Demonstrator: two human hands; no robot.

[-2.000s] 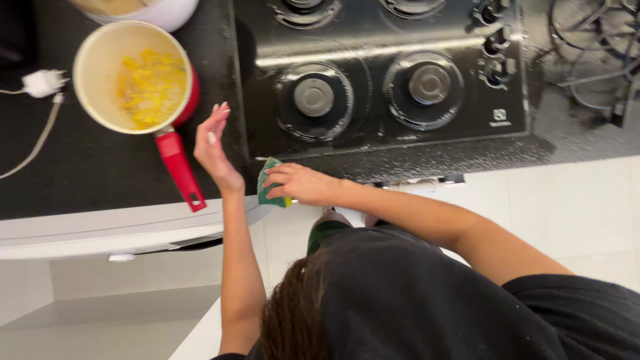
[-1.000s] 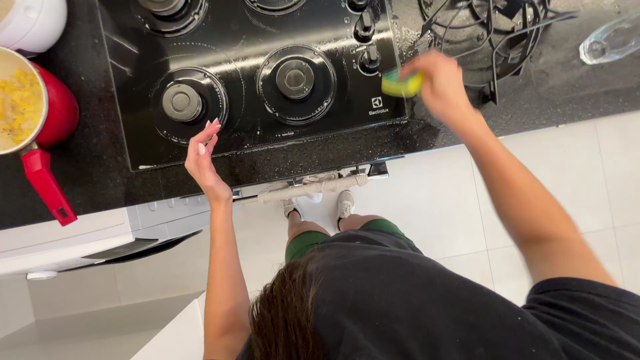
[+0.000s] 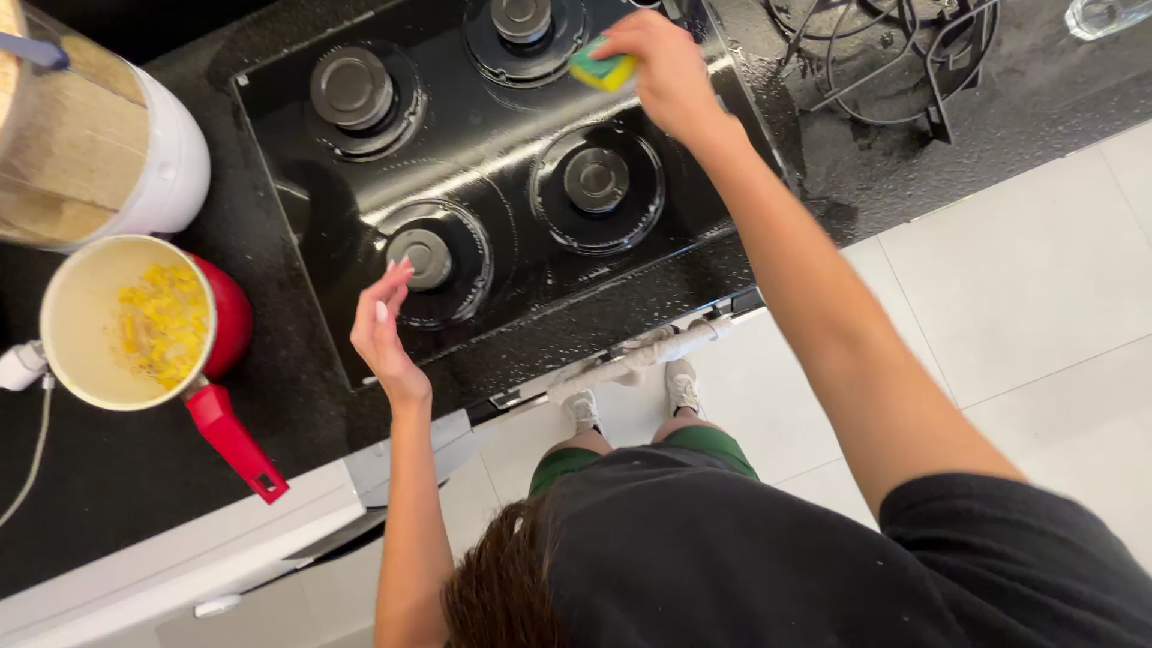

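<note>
My right hand grips a green and yellow sponge over the far right part of the black glass cooktop, between the far burner and the right edge. Whether the sponge touches the glass I cannot tell. My left hand holds nothing; its fingers are apart, above the near left burner. The near right burner and the far left burner are uncovered. Wet, whitish traces ring the burners. My right hand hides the control knobs.
Left of the cooktop stands a red saucepan with yellow food scraps inside, its handle pointing toward the counter edge. Behind it is a white and clear container. Black pan grates lie on the wet counter at right, near a clear glass object. A plug and cable lie at far left.
The sponge in my right hand went from the cooktop's near left edge to its right edge, then to its far right part. My left hand stays near the near left burner. The view has shifted.
</note>
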